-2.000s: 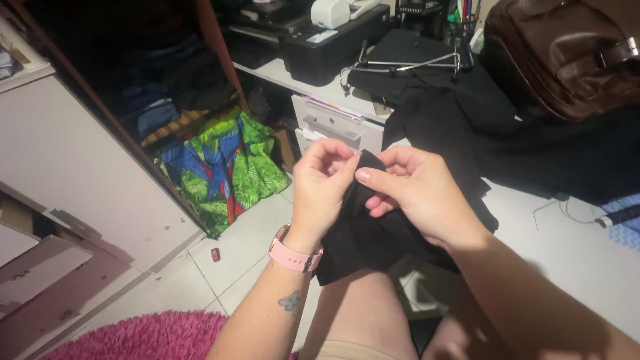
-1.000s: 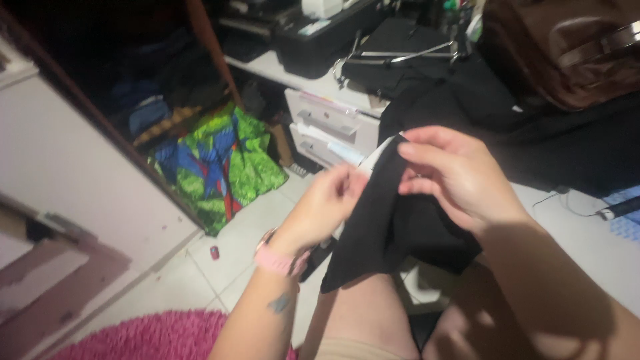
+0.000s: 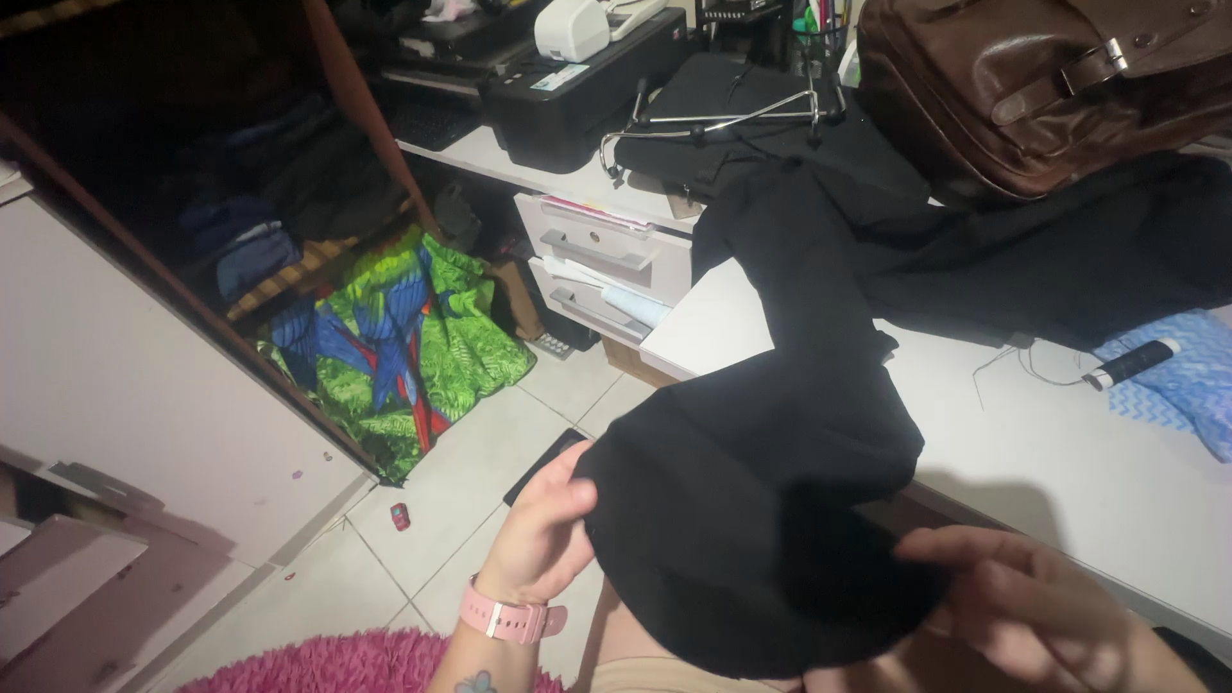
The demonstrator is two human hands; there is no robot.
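Note:
Black fabric [image 3: 731, 539] spreads between my hands over my lap, its lower edge rounded. My left hand [image 3: 549, 525], with a pink watch strap [image 3: 510, 616] at the wrist, pinches its left edge between thumb and fingers. My right hand [image 3: 1011, 587], somewhat blurred, holds the right edge at the fingertips. The cloth runs up onto the white desk, where more black fabric [image 3: 1039, 250] lies. On the desk at the right a spool of dark thread [image 3: 1136, 364] rests by a blue patterned cloth [image 3: 1179, 385], with loose thread beside it.
A brown leather bag [image 3: 1020, 87], a black printer [image 3: 587, 96] and a metal wire stand [image 3: 722, 123] are on the desk. Drawers [image 3: 597, 245] stand partly open below. Green parrot-print cloth [image 3: 385, 356], a small red toy car [image 3: 399, 517] and a pink rug [image 3: 366, 664] lie on the floor.
My hands have moved apart and lower, from close together on the fabric's upper edge to its two sides. The black fabric is now spread out wide between them.

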